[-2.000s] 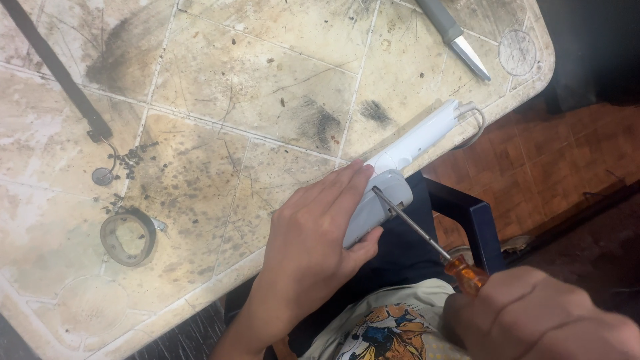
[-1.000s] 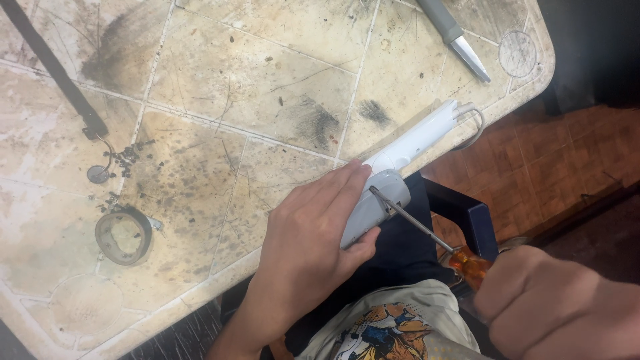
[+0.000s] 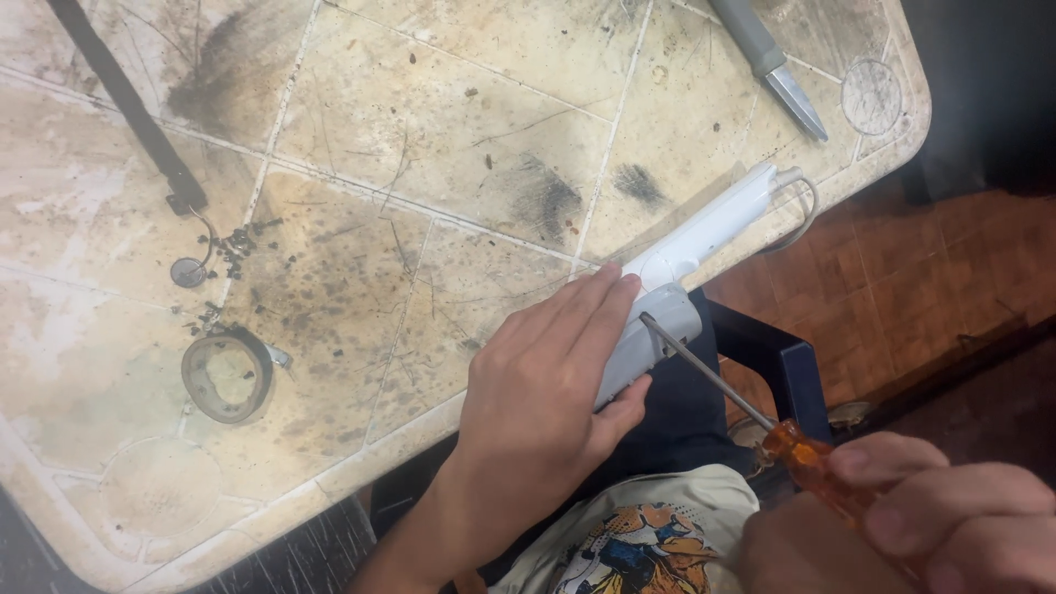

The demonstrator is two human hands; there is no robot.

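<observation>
At the table's near edge lies a device with a grey plastic housing point(image 3: 660, 318) and a white plastic handle point(image 3: 701, 227), a cord looping from its far end. My left hand point(image 3: 549, 375) presses over the grey housing, fingers on top and thumb at its lower side. My right hand point(image 3: 932, 511), at the lower right, grips the orange handle of a screwdriver point(image 3: 718, 375). The screwdriver slants up to the left, and its tip touches the housing near a dark opening. The fingers partly hide the housing and the screwdriver handle.
A grey-handled knife point(image 3: 792, 99) lies at the upper right of the worn tabletop point(image 3: 487, 107). On the left are a dark strip point(image 3: 128, 99), a small metal disc point(image 3: 188, 272), scattered screws point(image 3: 238, 247) and a ring-shaped part point(image 3: 227, 375). A dark blue chair arm point(image 3: 767, 346) stands beyond the edge.
My right hand has shifted slightly to the right and its grip on the screwdriver handle looks different. The left hand and the device stay nearly where they were.
</observation>
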